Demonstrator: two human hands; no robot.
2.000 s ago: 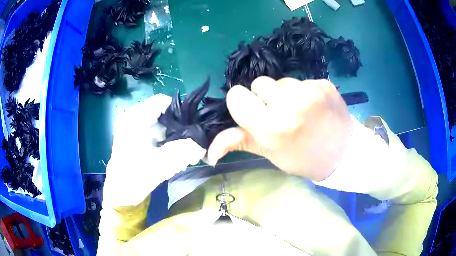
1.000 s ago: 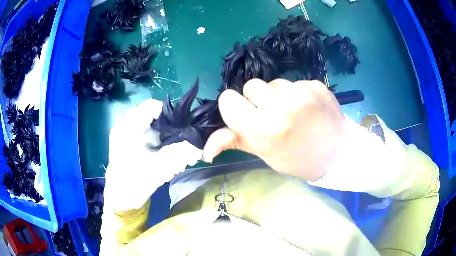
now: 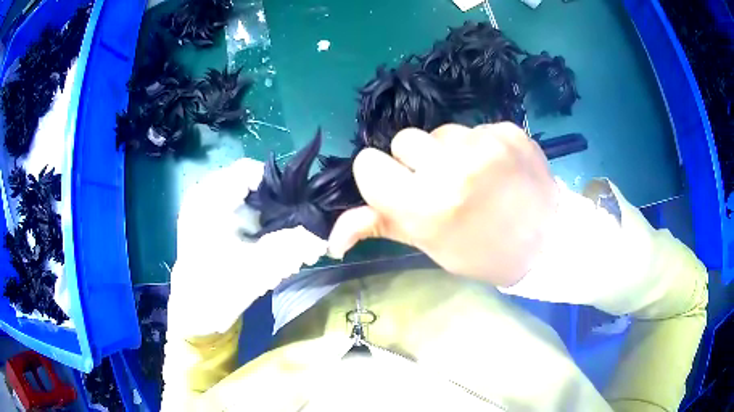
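A black spiky hair part [image 3: 302, 193] is held low over the green bench, close to my jacket. My left hand [image 3: 233, 241], in a white glove, grips it from the left and below. My bare right hand [image 3: 467, 201] is closed at its right side, with the thumb near the glove's fingertips. A slim dark handle [image 3: 563, 146] sticks out behind my right fist. The tool's working end is hidden by the hand. A black hair part pile [image 3: 443, 80] lies just beyond my right hand.
More black hair parts [image 3: 181, 105] lie on the bench at left, near a clear plastic strip [image 3: 248, 56]. A blue bin [image 3: 103, 193] with hair parts on a white liner stands at left. Another blue bin [image 3: 698, 161] stands at right. A red object [image 3: 39, 381] is at lower left.
Both hands and the hair part have shifted slightly left since the first frame. The grip looks unchanged. The dark handle has tilted slightly.
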